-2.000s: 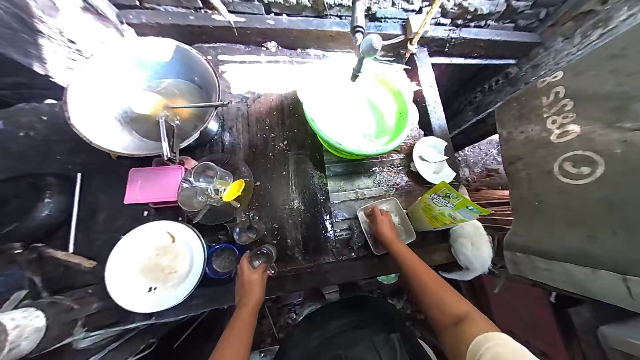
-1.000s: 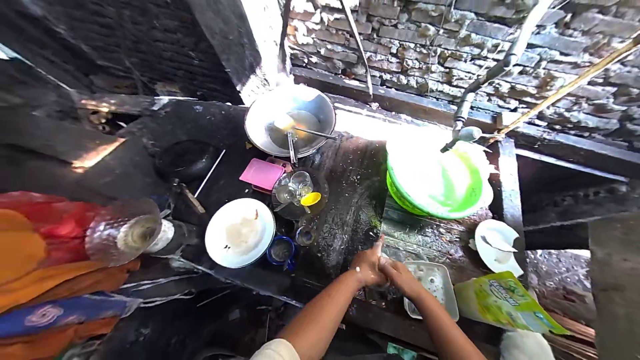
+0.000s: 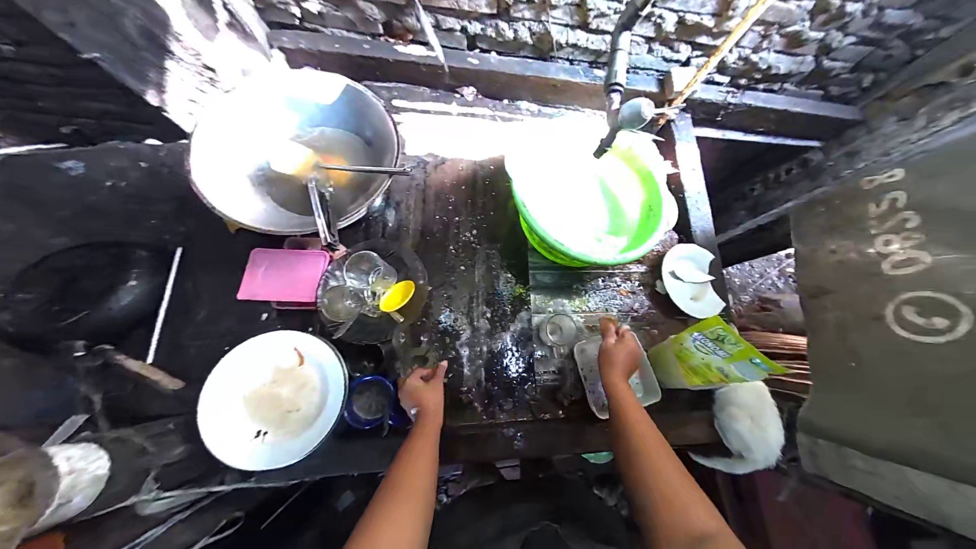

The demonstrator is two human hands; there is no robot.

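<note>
My left hand (image 3: 423,393) is low over the dark wooden tabletop, just right of a blue mug (image 3: 370,402). Faint clear glassware shows by its fingertips, but its grip is unclear. My right hand (image 3: 619,357) is over a clear rectangular plastic container (image 3: 644,380), fingers bent near its far edge; whether they hold anything is hidden. A clear drinking glass (image 3: 560,330) stands just left of the container. More glasses (image 3: 367,273) and a yellow plastic piece (image 3: 397,296) sit on a dark round tray. Beyond my right hand is a bright green basin (image 3: 560,248).
A large metal basin (image 3: 206,171) with utensils, a pink lid (image 3: 284,275) and a white enamel plate (image 3: 229,427) are on the left. At right are broken white dishes (image 3: 698,299), a green detergent pouch (image 3: 705,354) and a white cat (image 3: 751,427). A pipe (image 3: 619,65) overhangs the green basin.
One second ago my hands were together beside the container; now they are apart, the left near the blue mug. A glass stands left of the container where none showed two seconds ago. The view has swung.
</note>
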